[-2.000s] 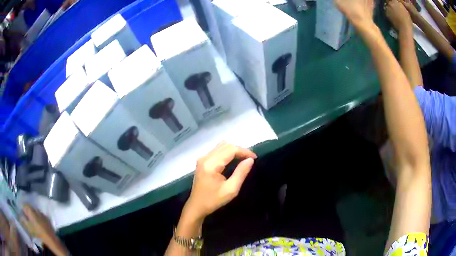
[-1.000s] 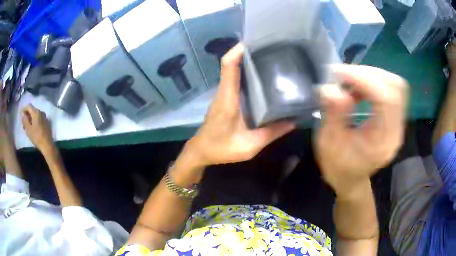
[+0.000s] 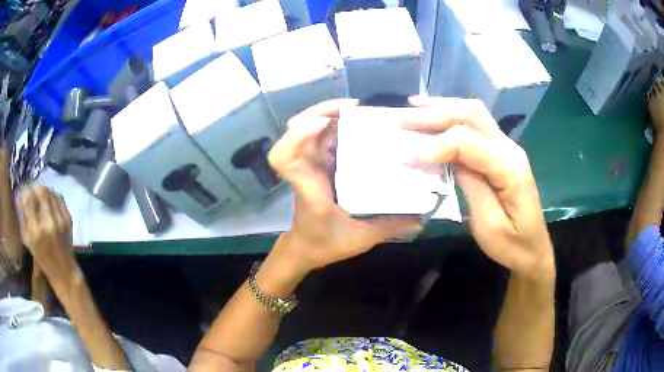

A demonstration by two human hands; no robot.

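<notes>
A retail carton (image 3: 386, 163) is held up in front of me, its closed white top facing the camera. My left hand (image 3: 317, 185) wraps its left side and lower edge, with a metal watch on the wrist. My right hand (image 3: 484, 171) is at its right side, fingers lying on the top face. The sides of the carton are mostly hidden. Several more cartons (image 3: 195, 190) with white tops and a dark fan printed on the front stand upright behind it on a white bench liner (image 3: 95, 218).
A blue tote (image 3: 109, 54) is behind the cartons at upper left. Dark handheld mini fans (image 3: 91, 138) are piled at left. More cartons (image 3: 518, 65) stand at right on the green bench (image 3: 575, 171). Another person's hands (image 3: 44, 225) are at far left; another person's arm (image 3: 651, 160) is at far right.
The held carton was open with a dark item inside; now its top is closed. My right hand has moved from beside the carton onto it. Earlier still, my left hand was empty.
</notes>
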